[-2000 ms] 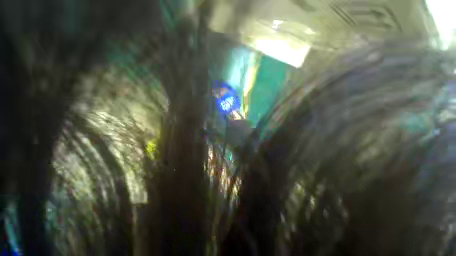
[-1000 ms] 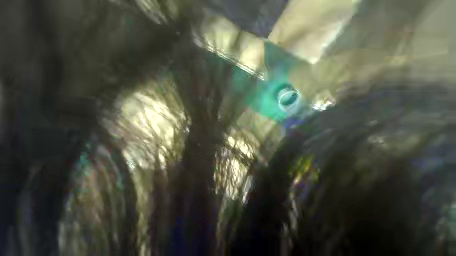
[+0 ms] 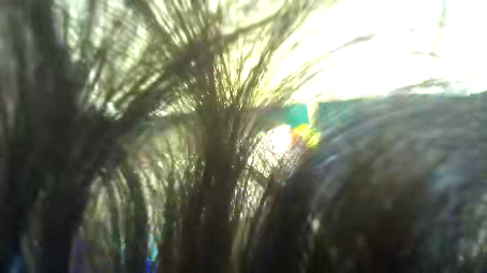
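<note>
Dark hair hangs across most of the view. Through a gap near the middle, a small yellow and orange thing [image 3: 303, 135] shows, blurred; it may be part of a tape dispenser. A glaring pale patch [image 3: 279, 139] lies just left of it, perhaps a carton surface or a hand; I cannot tell. Neither my left hand nor my right hand can be made out.
A strip of green surface [image 3: 297, 113] shows behind the yellow and orange thing. A large overexposed white area [image 3: 395, 53] fills the upper right. Small blue specks show through the hair at the lower left.
The view has shifted and brightened, with white glare at the upper right. The pale ring and the tan panels are no longer visible. The yellow and orange spot now shows higher up.
</note>
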